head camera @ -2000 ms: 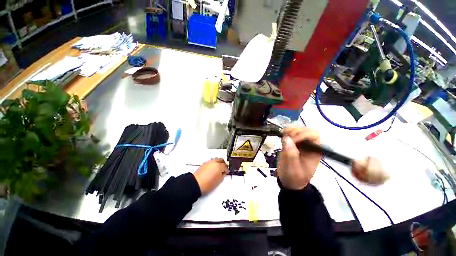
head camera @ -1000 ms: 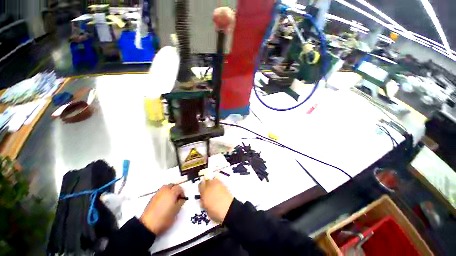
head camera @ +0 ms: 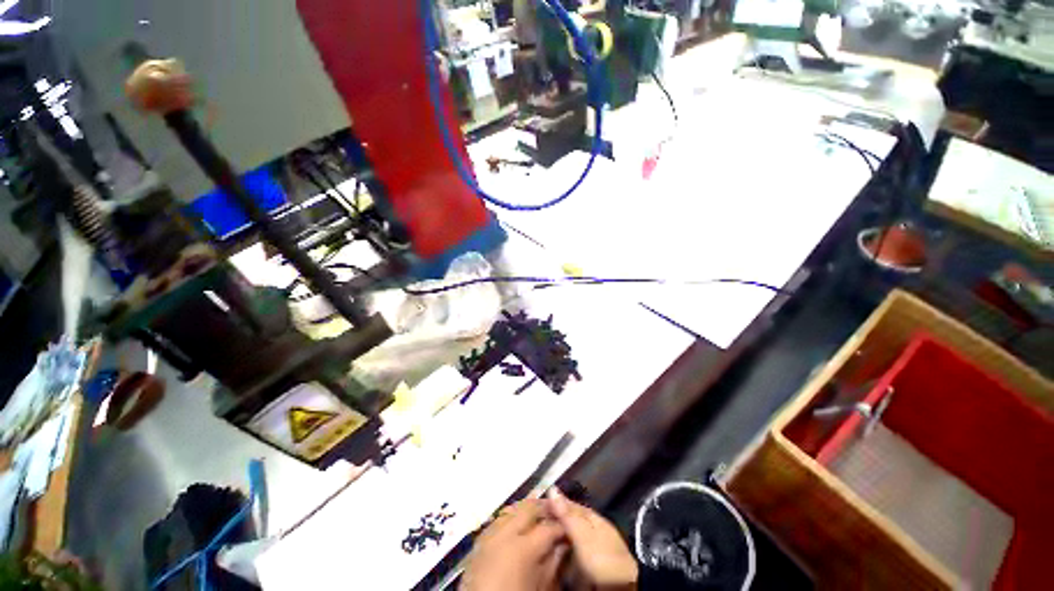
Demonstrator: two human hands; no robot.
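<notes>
My left hand (head camera: 517, 551) and my right hand (head camera: 598, 543) are close together at the bench's front edge, touching or overlapping. Something dark shows just beyond their fingertips, but whether they hold it is unclear. The bench press (head camera: 249, 346), with a yellow triangle label, is at the left, and its lever (head camera: 254, 208) stands up with a reddish-brown knob. Short black pieces (head camera: 529, 350) lie in a pile right of the press. Tiny black bits (head camera: 428, 529) are scattered on the white sheet (head camera: 347, 529) left of my hands.
A round tub (head camera: 693, 543) with a pale rim and small dull pieces is right of my hands. Beyond it stands a wooden box (head camera: 809, 485) with a red tray (head camera: 982, 404). The black bundle (head camera: 199, 520) with blue cord is at lower left. A dark cable crosses the bench.
The view has swung right and down, bringing the tub in. My hands have moved from the press foot to the bench edge and come together. The lever was gripped earlier, then released.
</notes>
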